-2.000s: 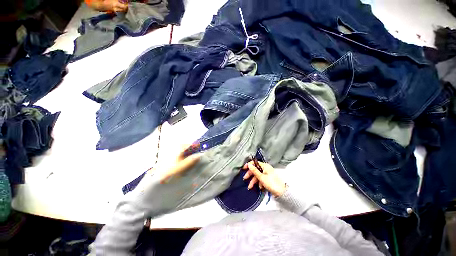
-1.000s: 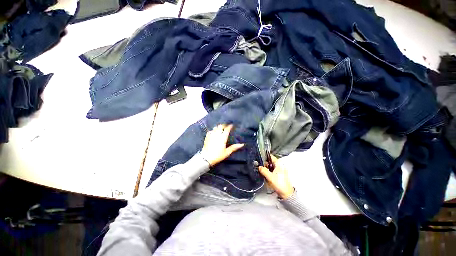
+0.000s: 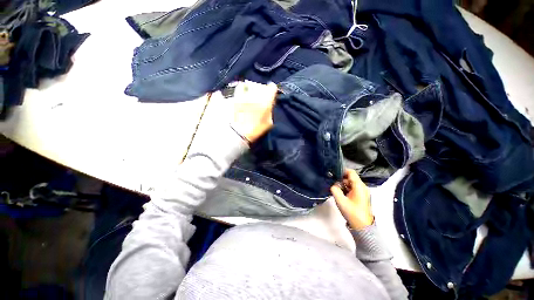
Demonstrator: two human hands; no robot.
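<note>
A dark blue denim garment (image 3: 298,137) lies bunched in front of me, with its pale grey-green inside showing at the right. A placket (image 3: 331,140) with small metal buttons runs down its middle. My left hand (image 3: 256,111) grips the garment at its upper left edge. My right hand (image 3: 353,199) is closed at the lower end of the placket, with its fingertips on the cloth edge. A small dark object (image 3: 344,186) shows in the right fingers; I cannot tell if it is a tool or cloth.
A large pile of dark blue garments (image 3: 468,129) lies to the right and behind, with a white cord (image 3: 355,26) on it. Another denim piece (image 3: 181,64) lies at the back. More dark cloth (image 3: 50,53) is at the far left of the white table (image 3: 88,140).
My left hand has moved up from the middle of the garment to its upper left edge. The placket is now drawn upright, and a buttoned lower edge shows. My right hand stays near the placket's lower end.
</note>
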